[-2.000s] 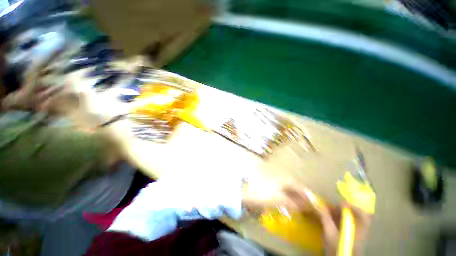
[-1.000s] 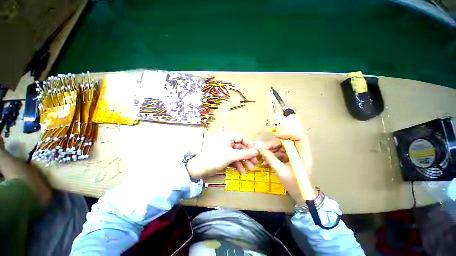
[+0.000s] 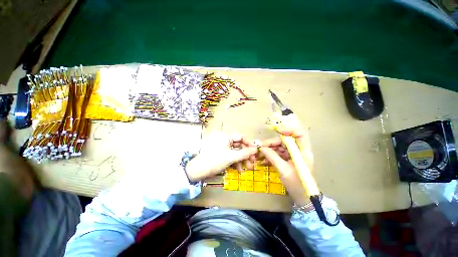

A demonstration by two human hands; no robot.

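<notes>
A yellow soldering iron (image 3: 300, 163) lies in my right hand (image 3: 287, 150), its dark tip pointing up and away. My left hand (image 3: 221, 159) and the right fingertips meet over the panel and pinch a small connector lead (image 3: 258, 144) with a white end; the fingers hide most of it. The yellow PCB panel (image 3: 254, 181) lies flat on the bench below my hands, its upper part covered by them. A lead sticks out at its left side. Loose red, black and yellow leads (image 3: 217, 92) spill from the clear bag of leads (image 3: 168, 95).
Panels with leads attached (image 3: 61, 114) stand stacked at the far left, beside blank yellow panels (image 3: 109, 98). A black holder with a yellow top (image 3: 362, 98) and a black fan (image 3: 424, 153) are at the right. A green belt (image 3: 241, 35) runs behind. A person's knee shows at left.
The blurred, turned view has steadied on the bench. Both hands have come together over the panel around the small lead. Over the last second they have hardly moved.
</notes>
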